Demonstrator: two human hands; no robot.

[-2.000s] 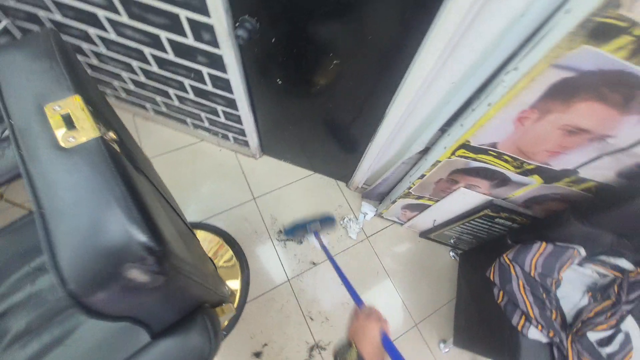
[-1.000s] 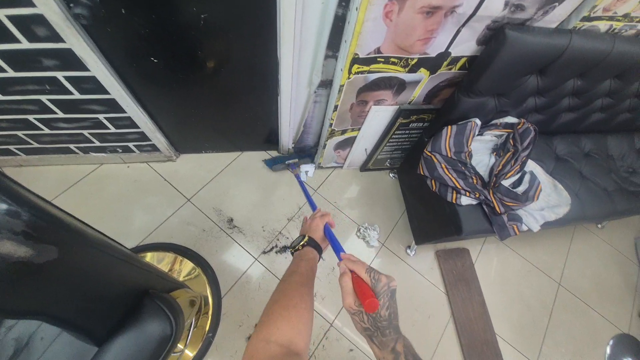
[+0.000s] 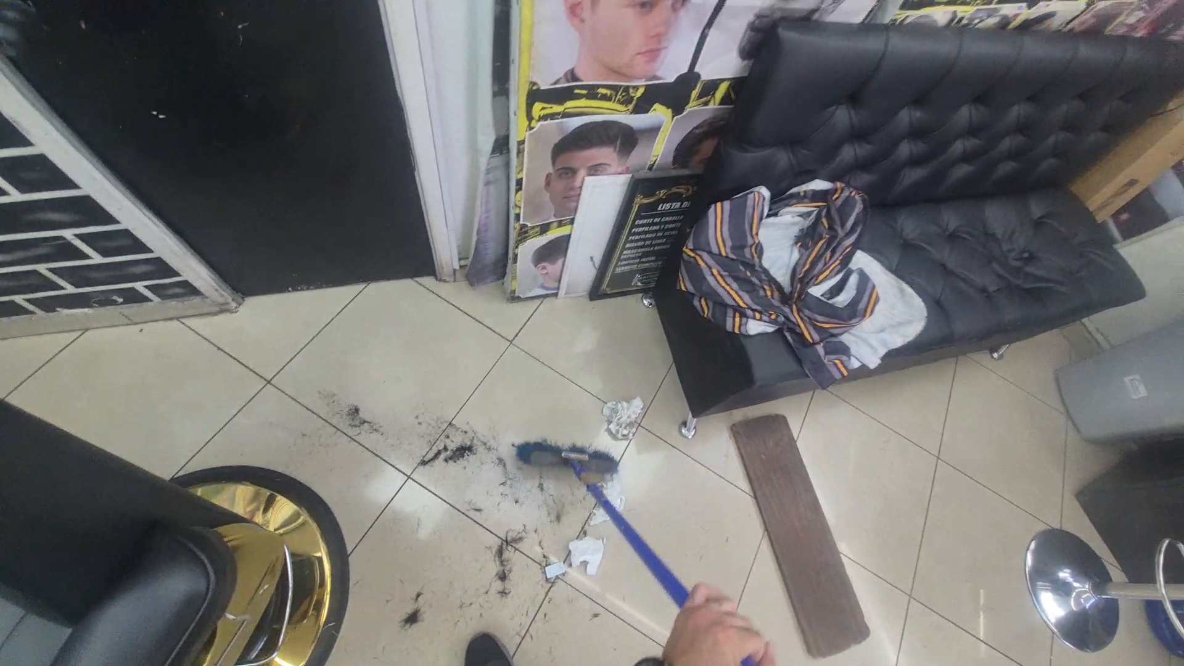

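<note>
My left hand (image 3: 712, 631) is closed around the blue handle of a broom (image 3: 638, 536) at the bottom edge of the view; a dark band shows at its wrist. The broom's blue bristle head (image 3: 566, 457) rests on the tiled floor. Dark hair clippings (image 3: 453, 451) lie scattered to the left of it and below it. A crumpled foil-like scrap (image 3: 622, 418) lies just above the head, and white paper scraps (image 3: 586, 553) lie below it. My right hand is out of view.
A black tufted sofa (image 3: 925, 83) with a striped garment (image 3: 786, 268) stands at right, a brown board (image 3: 800, 536) before it. A chair's gold round base (image 3: 277, 555) is lower left. A grey bin (image 3: 1124, 384) and chrome stool base (image 3: 1071, 590) are far right.
The broom head has moved from beside the door frame out onto the open tiles, near the clippings. My right hand, on the handle's red end a second ago, has left the view.
</note>
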